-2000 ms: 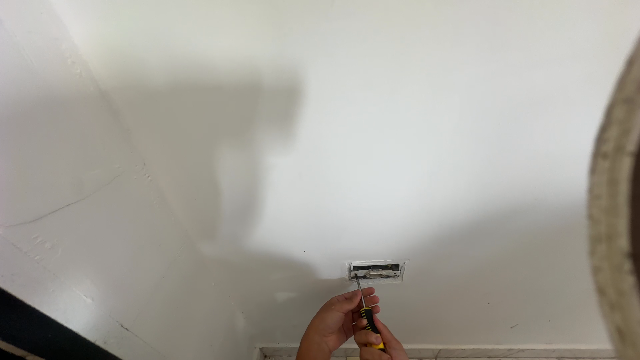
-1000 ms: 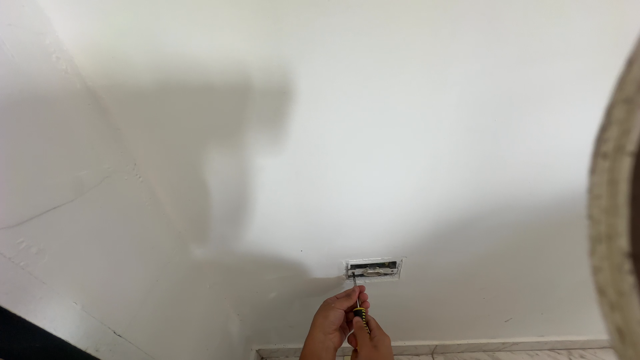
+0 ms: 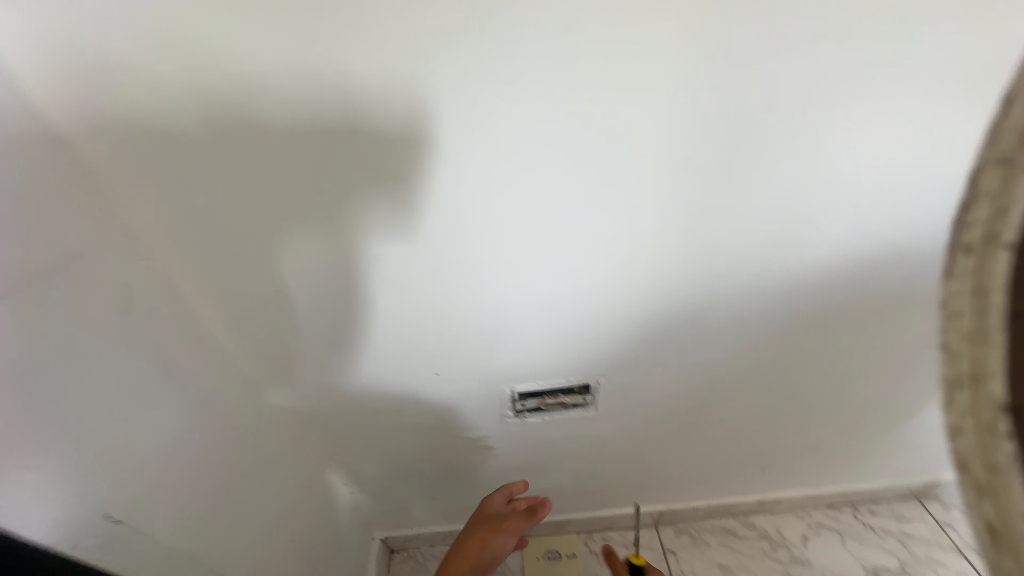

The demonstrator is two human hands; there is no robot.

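Observation:
An uncovered electrical wall box is set low in the white wall, with a metal-edged fitting inside it. Below and left of the box is my left hand, its fingers apart and no object seen in it. My right hand, mostly cut off by the bottom edge, has a screwdriver with a yellow and black handle, its shaft pointing up, away from the box. A cream cover plate with a socket opening lies on the floor between my hands.
A marble-patterned tile floor meets the wall along a low baseboard. A curved, worn, pale edge of some large object stands close at the right. A dark edge crosses the lower left corner. Shadows fall on the wall.
Both hands have moved down from the wall box, and the screwdriver has come away from it. My left hand has left the screwdriver. The view has shifted, showing more floor.

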